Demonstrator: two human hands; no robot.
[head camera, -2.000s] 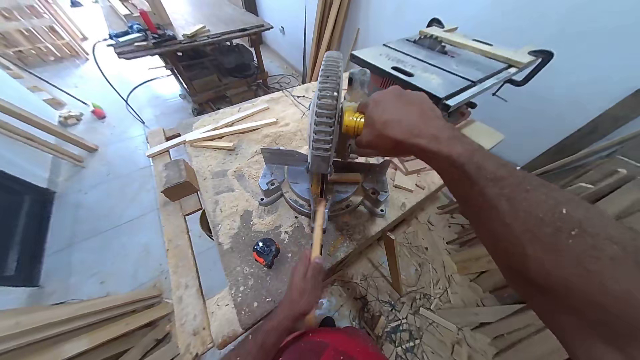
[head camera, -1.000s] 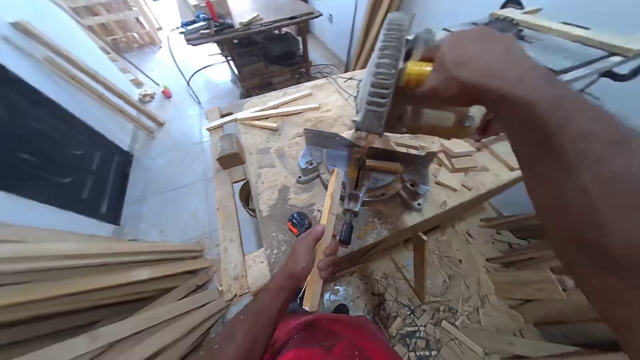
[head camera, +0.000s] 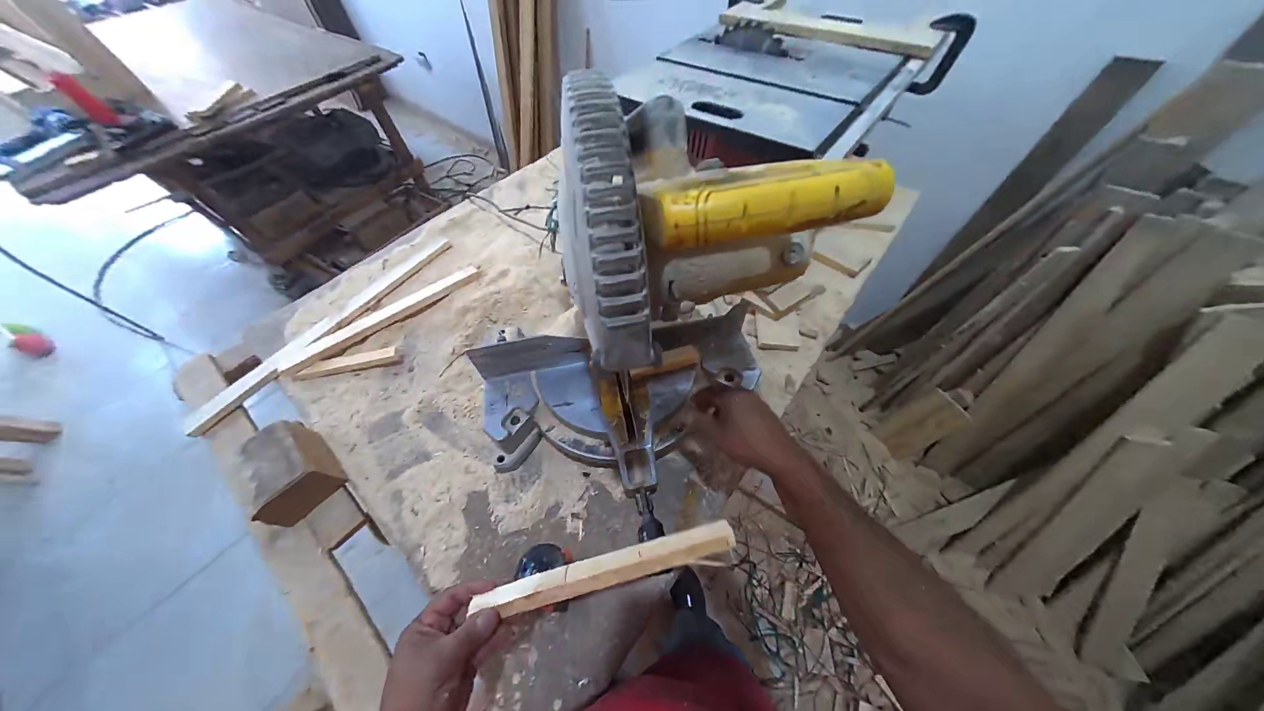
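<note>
My left hand (head camera: 444, 637) grips one end of a short wood strip (head camera: 602, 573), which slants across the view above the bench's near edge. Partly behind the strip lies a tape measure (head camera: 540, 561). My right hand (head camera: 736, 425) is at the right side of the miter saw's base (head camera: 583, 420), its fingers by the fence; whether they hold anything is unclear. A small wood offcut (head camera: 667, 363) lies against the fence, right of the blade slot. The saw's head with its yellow handle (head camera: 775, 202) stands raised, with no hand on it.
Long wood strips (head camera: 365, 321) and a wood block (head camera: 293, 472) lie at the left of the sawdust-covered bench (head camera: 444, 474). Small offcuts (head camera: 778, 331) lie behind the saw at right. A table saw (head camera: 770, 89) stands beyond. Boards (head camera: 1106, 346) are stacked at right, and a cable (head camera: 128, 316) crosses the floor.
My right hand has left the saw's handle and come down to the base. The wood strip in my left hand, pointed at the saw before, now lies crosswise. The view has shifted.
</note>
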